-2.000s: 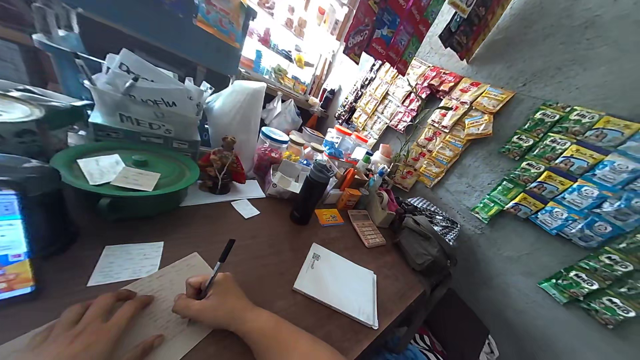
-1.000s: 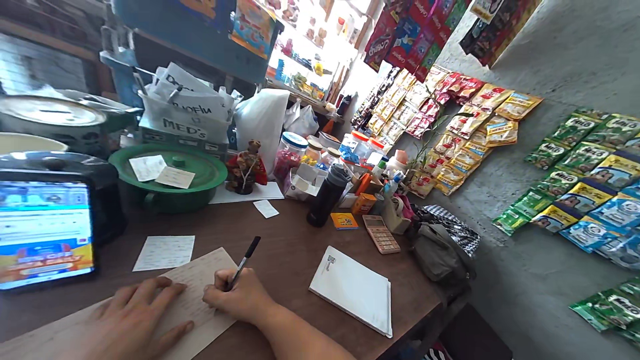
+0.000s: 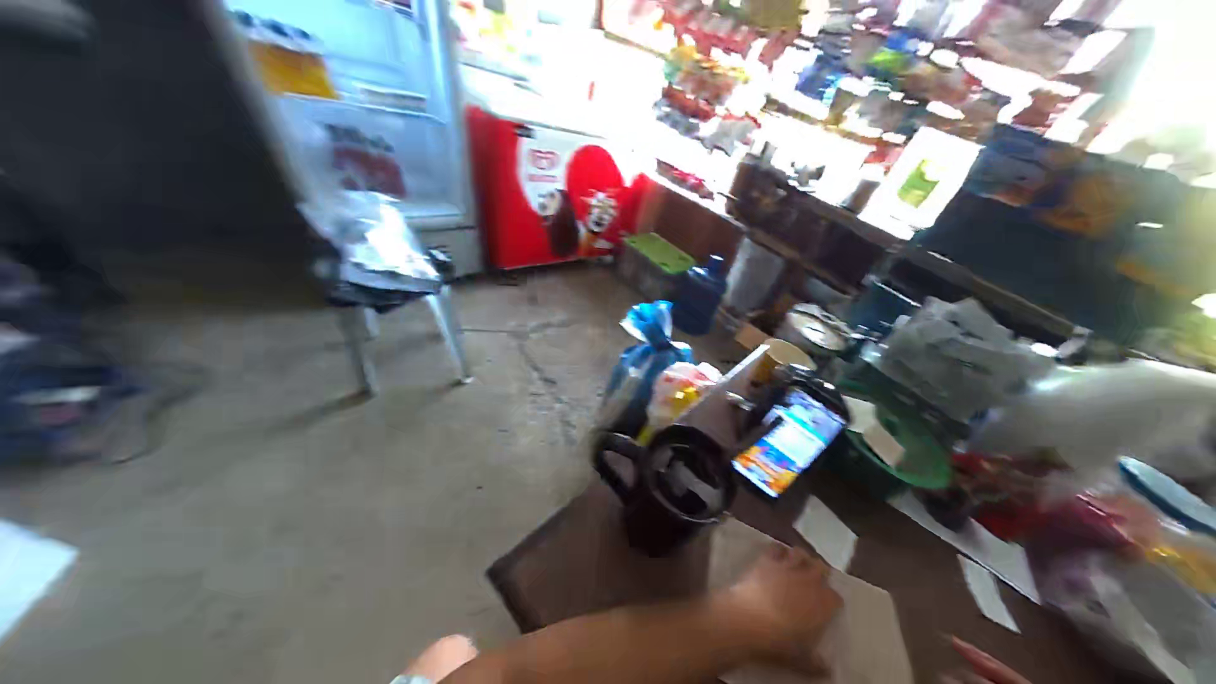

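Note:
My left hand [image 3: 784, 594] lies on a brown sheet of paper [image 3: 869, 622] at the table's edge; blur hides whether its fingers grip anything. Only part of my right hand [image 3: 988, 662] shows at the bottom right, and no pen is visible there. Beyond the sheet stands a dark mug [image 3: 676, 489] with its handle to the left. A lit smartphone [image 3: 790, 442] leans to the right of the mug. A small white paper [image 3: 826, 532] lies between the phone and the brown sheet.
A green lidded basin [image 3: 917, 446] and plastic bags stand at the right. Beside the table are a blue plastic bag [image 3: 646, 351] and a blue water jug [image 3: 700, 294]. A chair [image 3: 385, 256] holding a plastic bag and a red freezer [image 3: 551, 195] are farther back.
The view has swung far to the left. My right hand, earlier writing with a black pen, is now mostly out of view. My left hand still rests on the paper.

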